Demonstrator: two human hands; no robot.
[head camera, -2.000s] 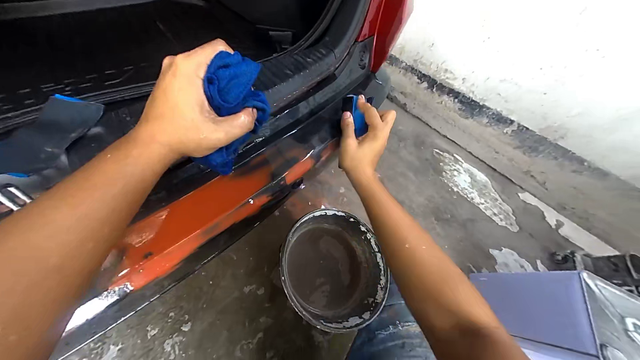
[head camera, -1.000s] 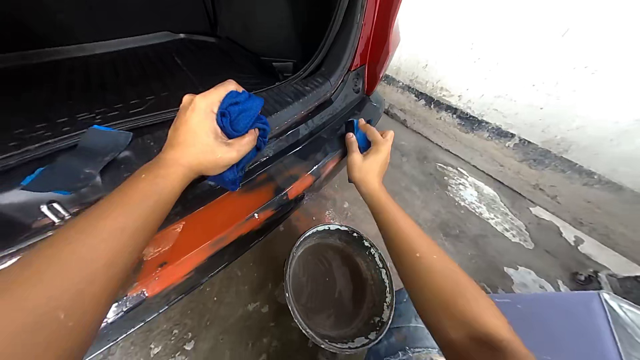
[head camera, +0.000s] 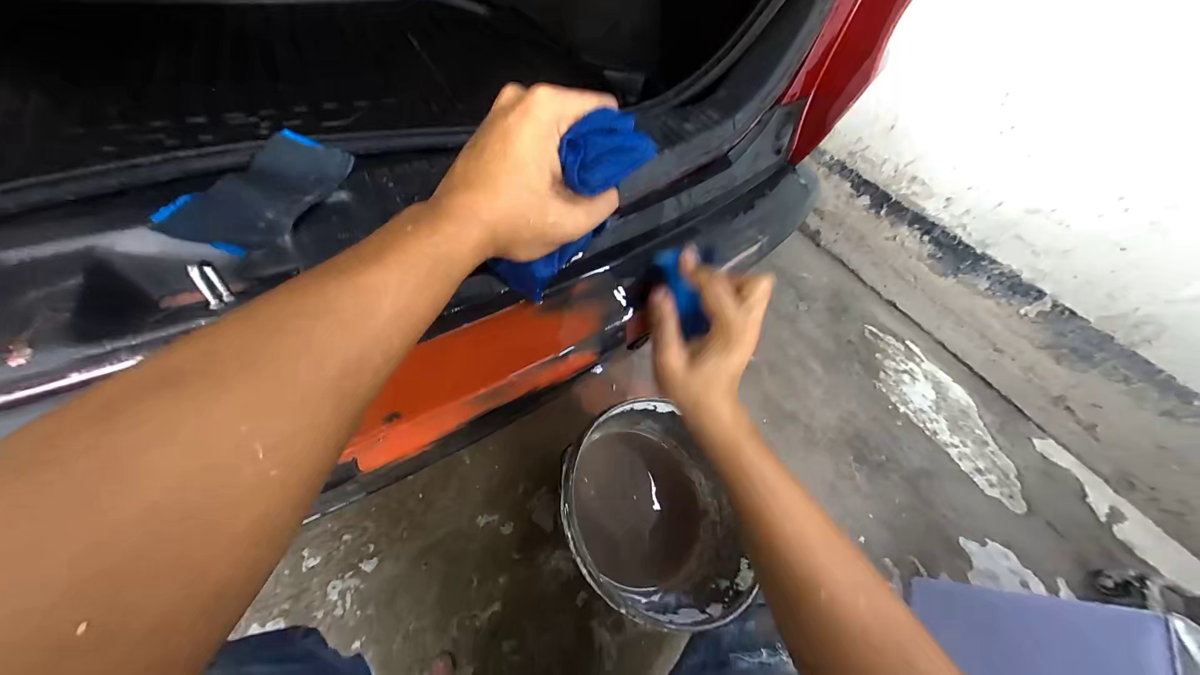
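Observation:
My left hand (head camera: 534, 178) grips a bunched blue cloth (head camera: 605, 155) over the upper edge of the car's rear bumper; one end of the cloth hangs toward the bumper's face. Lower and to the right, my right hand (head camera: 708, 328), slightly blurred, holds a blue block or pad (head camera: 684, 291) against or close to the bumper's face; exact contact cannot be told. The dark bumper (head camera: 773, 211) looks wet and has an orange patch (head camera: 478, 361) left of my right hand. Below that hand stands a round bucket (head camera: 581, 544) of murky grey-brown water (head camera: 633, 506).
A dark sheet with blue edges (head camera: 258, 192), perhaps sandpaper, lies on the bumper's top by the metal latch striker (head camera: 209, 284). The red tail light (head camera: 844, 75) is upper right. A white wall (head camera: 1050, 112) borders the concrete floor (head camera: 825, 375). A lilac box-like object (head camera: 1041, 628) sits lower right.
My right hand with the blue block has moved from near the bumper's right corner leftward along its face, closer to the orange patch. My left hand keeps hold of the cloth.

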